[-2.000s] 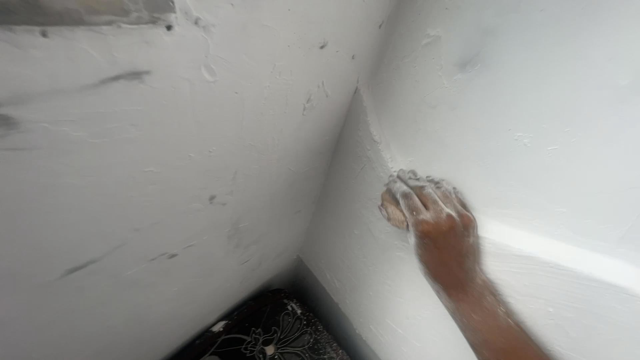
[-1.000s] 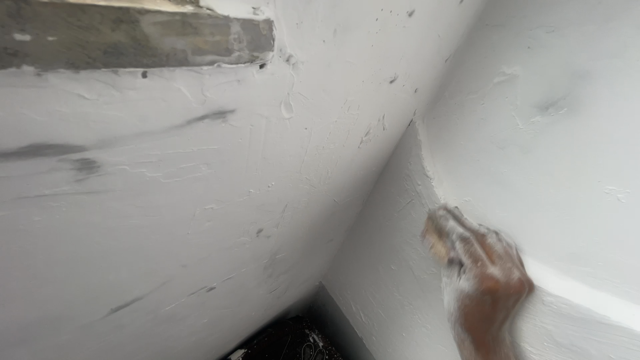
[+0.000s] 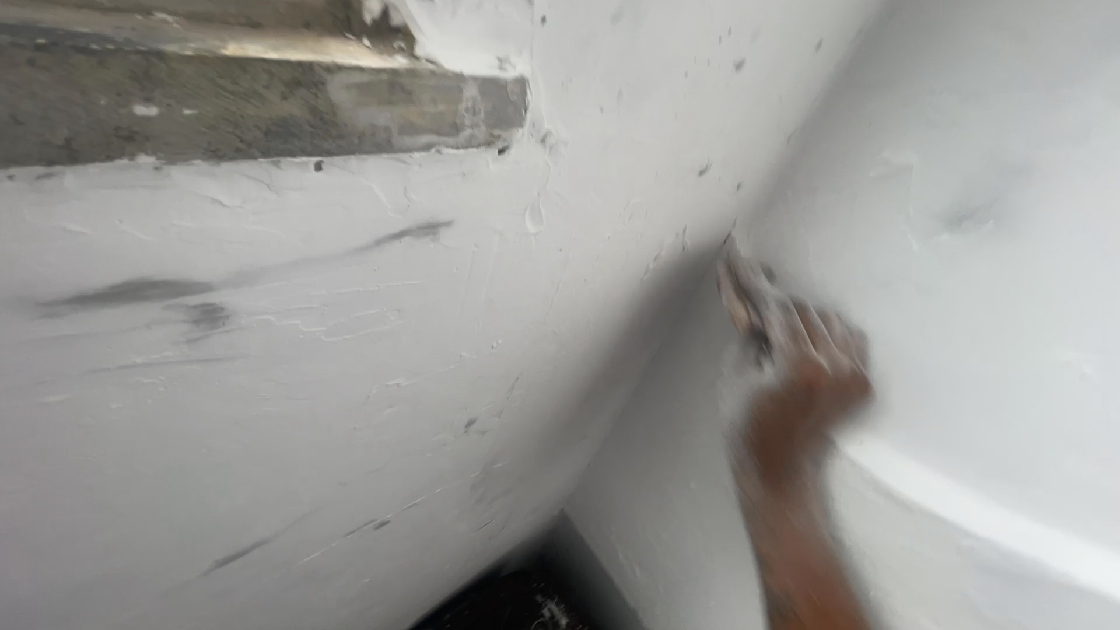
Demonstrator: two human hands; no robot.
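Observation:
My right hand point(image 3: 801, 341), dusted with white powder and blurred, presses a flat, tan-edged piece point(image 3: 739, 302), perhaps folded sandpaper or a sanding block, against the white plastered wall point(image 3: 989, 297) on the right. It is close beside the inside corner where this wall meets the plastered wall on the left point(image 3: 350, 455). The fingers hide most of the piece. My left hand is out of view.
A bare grey cement ledge point(image 3: 262, 109), like the edge of an opening, crosses the upper left. Dark smears and ridges mark the left wall. At the bottom lies a dark patterned surface point(image 3: 525, 604). A bright raised band point(image 3: 980, 516) runs along the right wall.
My right hand has moved up along the right wall to the top of the corner edge, still holding the piece. The view has shifted left, showing more of the cement ledge.

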